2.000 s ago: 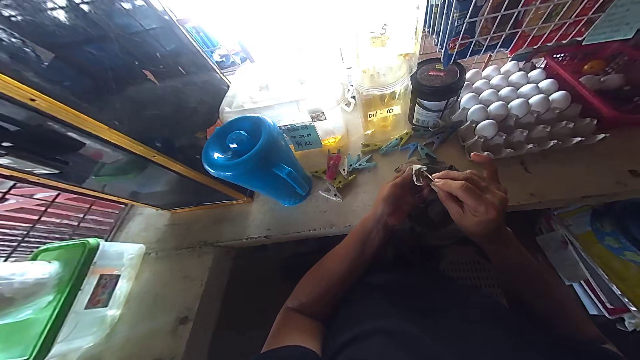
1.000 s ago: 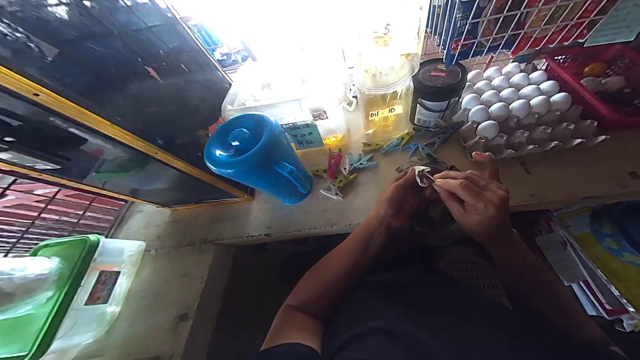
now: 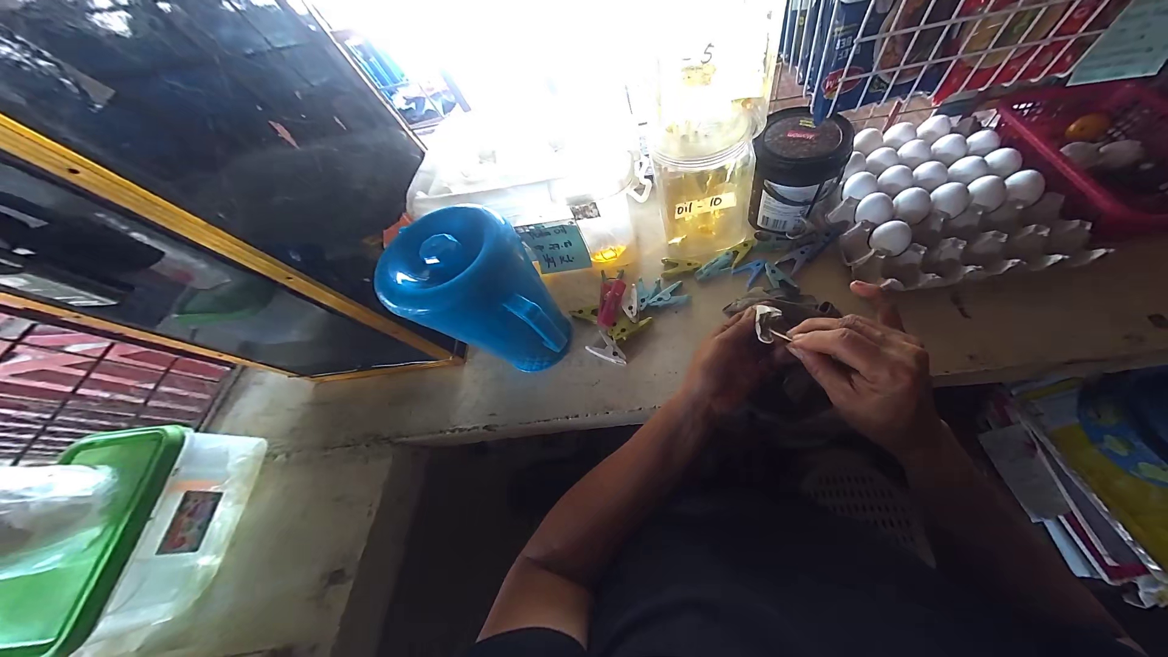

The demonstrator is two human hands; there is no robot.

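Note:
My left hand (image 3: 725, 370) grips a small white piece (image 3: 765, 324), cloth or paper, together with dark crumpled fabric (image 3: 776, 301) at the counter's edge. From the right, my right hand (image 3: 858, 365) pinches a thin light stick (image 3: 781, 337) between thumb and fingers, its tip at the white piece. Several plastic clothespins (image 3: 620, 315) lie on the counter left of my hands, and more (image 3: 776, 265) lie just beyond them. What my left fingers do underneath is hidden by the fabric and shadow.
A blue plastic pitcher (image 3: 474, 287) leans at left on the concrete counter (image 3: 584, 392). Behind stand a clear jar of yellow liquid (image 3: 703, 201) and a black-lidded tub (image 3: 801, 169). White eggs in a carton tray (image 3: 985, 260) and a pink basket (image 3: 1049, 182) are at right.
My right fingers have shifted slightly at the white piece, which shows a different fold. The things on the counter have stayed in place.

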